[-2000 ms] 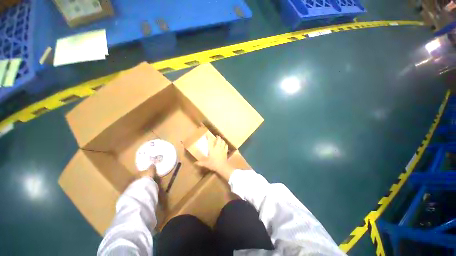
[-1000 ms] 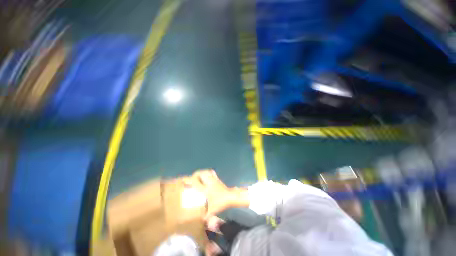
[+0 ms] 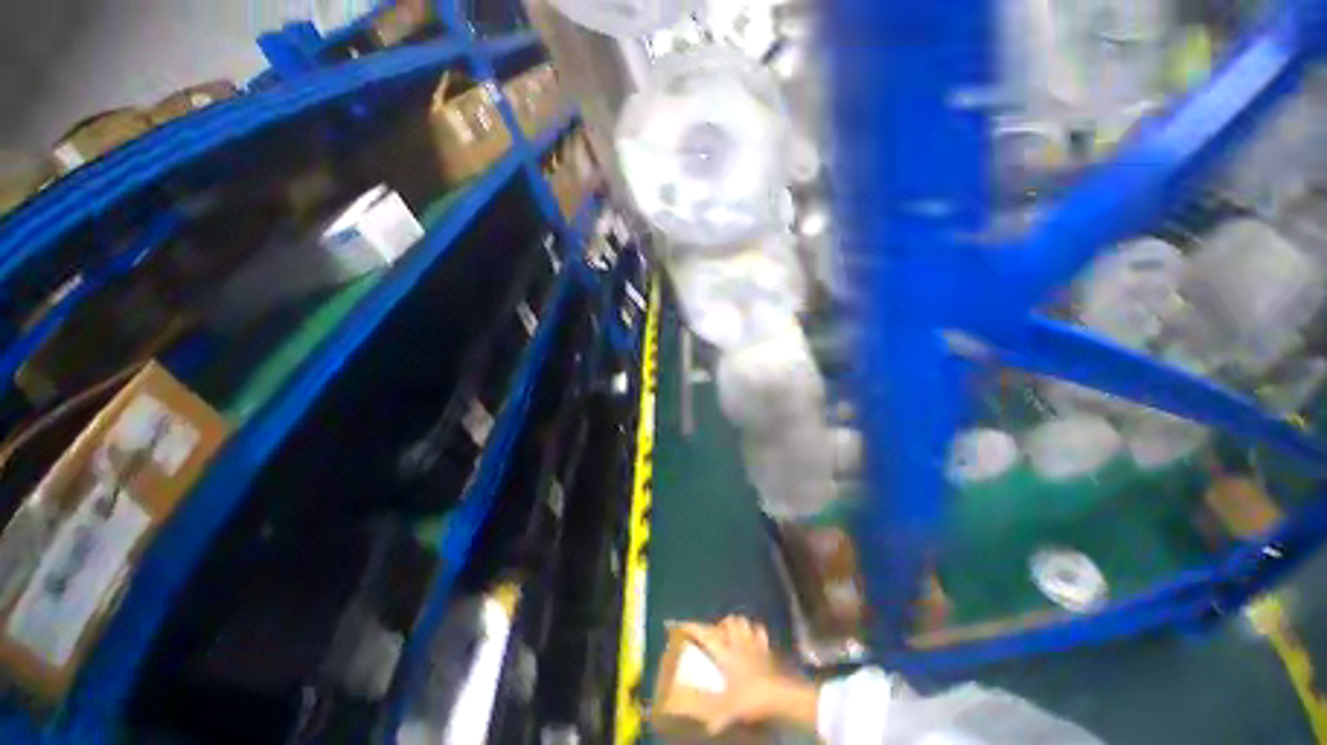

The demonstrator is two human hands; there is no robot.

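My right hand (image 3: 757,677) holds a small brown carton (image 3: 694,681) with a white label at the bottom middle, the fingers over its top and side. A white sleeve runs from this hand to the lower right. My left hand is not in view. The image is partly blurred.
A blue rack upright (image 3: 910,320) stands close at the right, with white reels (image 3: 706,153) around it. A long blue rack with an open labelled carton (image 3: 102,510) and a white box (image 3: 373,230) is at the left. Yellow-black tape (image 3: 640,510) marks the green floor between.
The view has turned from the open large carton and blue pallets to the racks. The small carton has been lifted out in my right hand. The reel and my left hand have left view.
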